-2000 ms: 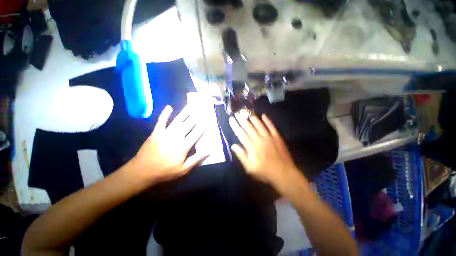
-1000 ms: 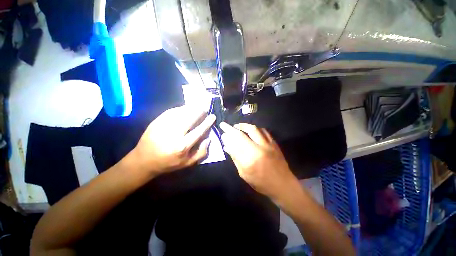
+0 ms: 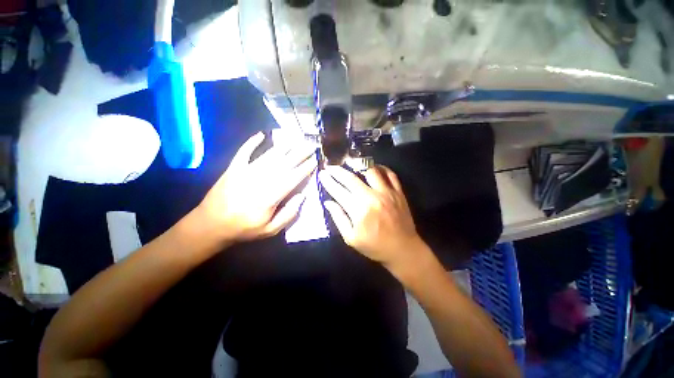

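Observation:
A large black garment panel (image 3: 451,184) lies on the white table under the machine head and hangs toward my lap. A white strip (image 3: 307,225) lies on it, below the needle area. My left hand (image 3: 255,192) rests on the strip and cloth, fingers spread. My right hand (image 3: 373,210) lies on the black cloth right of the strip, its fingertips close to the presser foot area. A thin dark edge runs between the hands. The needle is hidden behind the shiny lever guard (image 3: 334,111). I see nothing gripped in either hand.
The sewing machine head (image 3: 414,55) spans the top. A bright blue work lamp (image 3: 177,111) hangs left of the needle. Stacked cut pieces (image 3: 569,173) lie at the right end of the bed. A blue plastic basket (image 3: 502,284) with dark cloth and a pinkish item is below right.
My fingertips were pinched together at the strip's edge; now my left fingers have spread flat and my right hand lies flatter on the cloth. The view has shifted slightly.

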